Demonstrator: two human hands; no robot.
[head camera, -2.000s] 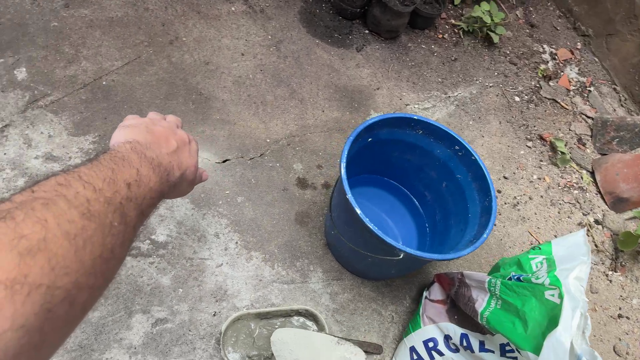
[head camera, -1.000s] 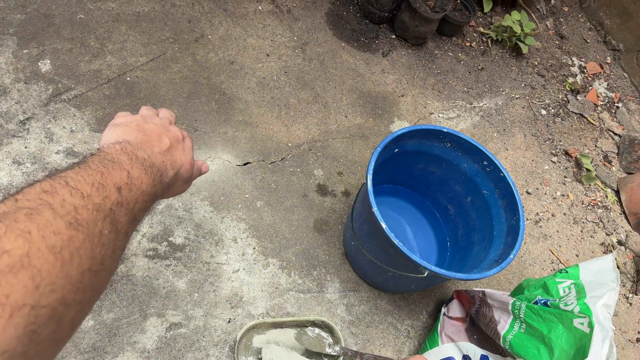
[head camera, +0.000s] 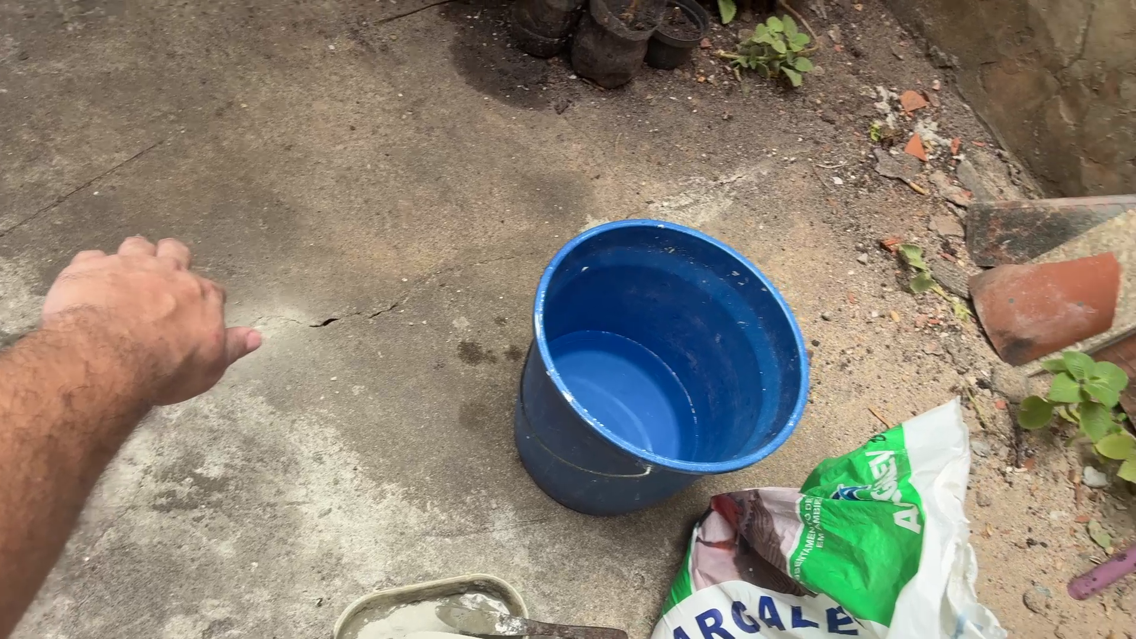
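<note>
My left hand is over the concrete floor at the left, back of the hand up, beside the left end of a crack; its palm side is hidden, and whether it touches the floor I cannot tell. A blue plastic bucket stands to its right with a little liquid inside. At the bottom edge lies a shallow oval tray of pale paste, with a putty knife resting across it. A green and white plastic bag bearing writing leans near the bucket. My right hand is out of view.
Dark plant pots stand at the top beside a small green plant. Along the right are broken clay tiles, rubble, another plant and the base of a wall. A purple rod-like piece lies at the lower right.
My left hand has moved left, away from the crack's near end. Fingertips seen at the bag's lower edge one second ago are no longer in view.
</note>
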